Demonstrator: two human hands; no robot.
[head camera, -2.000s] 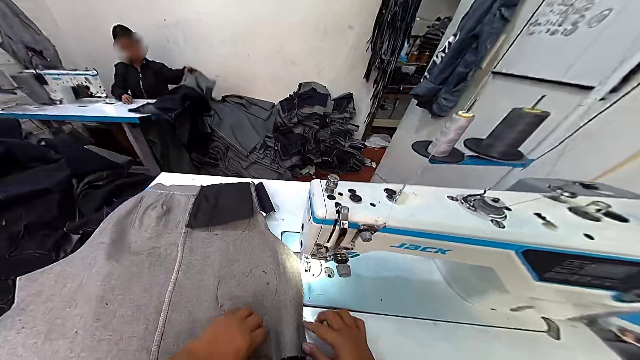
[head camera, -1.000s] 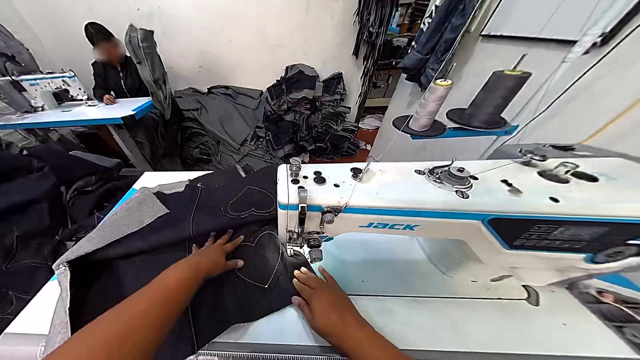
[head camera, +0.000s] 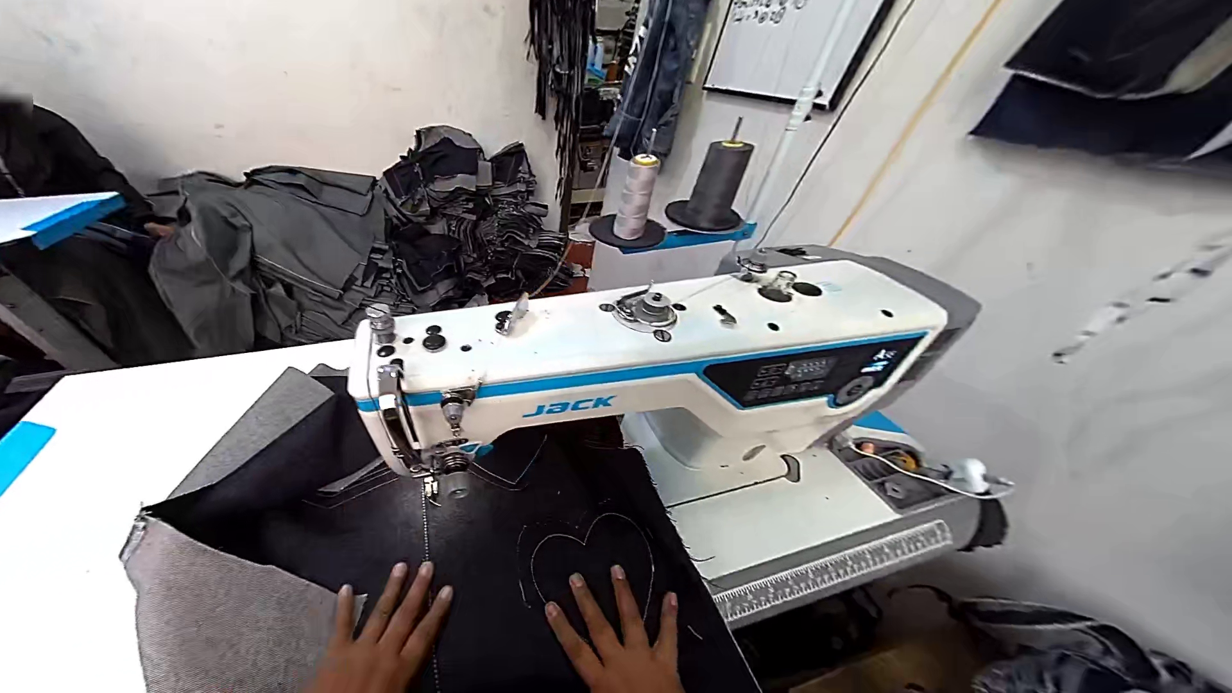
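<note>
Dark denim cloth (head camera: 481, 577) lies across the bed of a white Jack sewing machine (head camera: 616, 366), with a stitched heart outline at its right and a folded-over lighter underside at its left. A line of light stitching runs toward me from the presser foot (head camera: 430, 488), which is over the cloth. My left hand (head camera: 385, 635) rests flat on the denim, fingers spread, just left of the stitch line. On the heart outline lies my right hand (head camera: 621, 635), also flat with fingers apart. Neither hand grips the cloth. Whether the needle is down cannot be told.
Two thread cones (head camera: 637, 197) stand on a holder behind the machine. A ruler strip (head camera: 833, 570) runs along the table's front edge, and a parts tray (head camera: 890, 472) sits at the right. Cut denim pieces (head camera: 472, 221) are heaped by the wall. A person's dark sleeve (head camera: 67, 154) shows far left.
The denim, earlier pale side up, now shows its dark face with the hearts. Both hands have come off the area beside the presser foot and lie nearer me. The view has swung right.
</note>
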